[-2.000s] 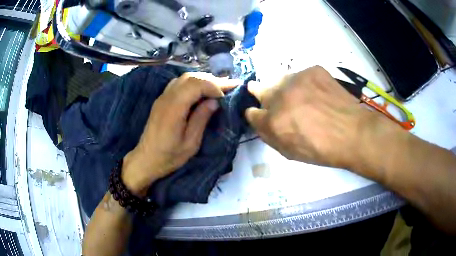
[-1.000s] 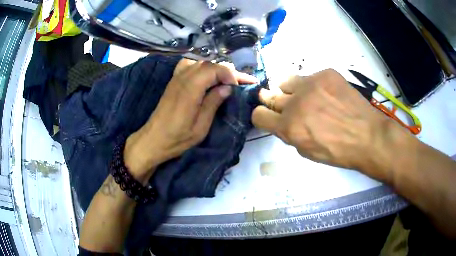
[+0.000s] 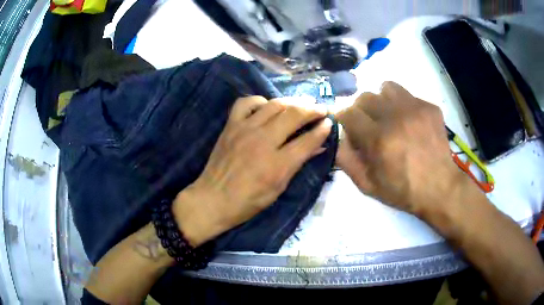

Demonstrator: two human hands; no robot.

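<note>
A dark navy denim garment lies bunched on the white machine table, with a frayed edge at its lower right. My left hand, with dark beads at the wrist, lies on the denim and pinches its edge near the presser foot. My right hand holds the same edge from the right, its fingertips almost touching the left ones. The fingertips of my right hand are partly hidden. The sewing machine head is just beyond the hands.
Thread snips with yellow and orange handles lie right of my right hand, partly hidden by it. A black smartphone lies behind them. A ruler strip follows the near table edge. Dark cloth and a yellow-and-red packet are upper left.
The view has shifted, and the machine head now shows higher and further right. Both hands have moved closer together at the denim edge. The denim lies flatter and more spread under my left hand.
</note>
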